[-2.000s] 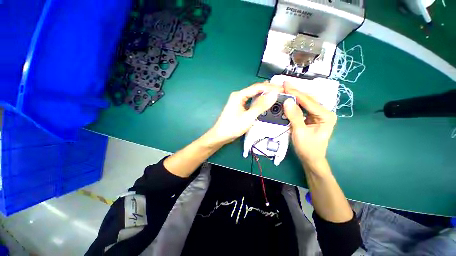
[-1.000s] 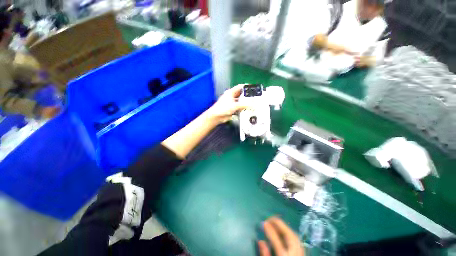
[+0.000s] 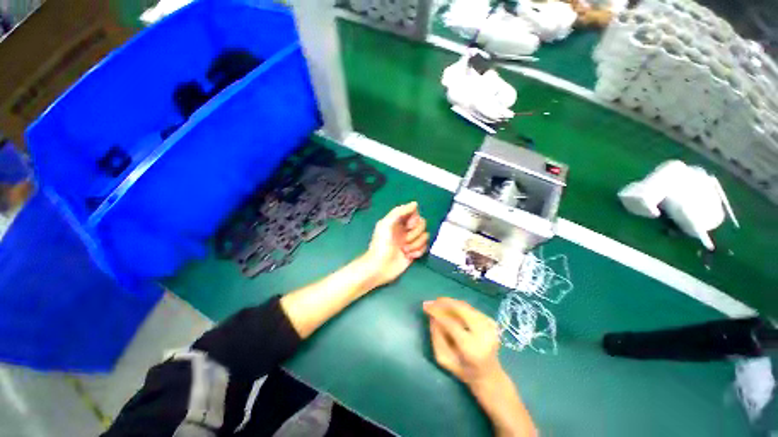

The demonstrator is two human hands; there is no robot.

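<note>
My left hand [image 3: 398, 243] is over the green mat, just left of the screw feeder [image 3: 495, 218]. Its fingers are curled in and nothing shows in it. My right hand [image 3: 465, 340] is below the feeder, loosely curled with a gap between the fingers; no object shows in it. A white camera unit [image 3: 479, 90] lies on the green belt behind the feeder. Another white camera unit [image 3: 682, 201] lies on the belt at the right. A loose pile of black faceplates [image 3: 299, 209] lies left of my left hand.
A blue bin [image 3: 205, 162] with black parts stands at the left. A black electric screwdriver [image 3: 682, 341] is at the right. White thin loops [image 3: 529, 320] lie beside the feeder. A pale rail [image 3: 614, 256] separates mat and belt. Stacked white trays [image 3: 682, 77] stand behind.
The white camera unit has left my left hand, and one now lies on the belt behind the feeder. My left hand has drawn back over the mat. My right hand has come further into view.
</note>
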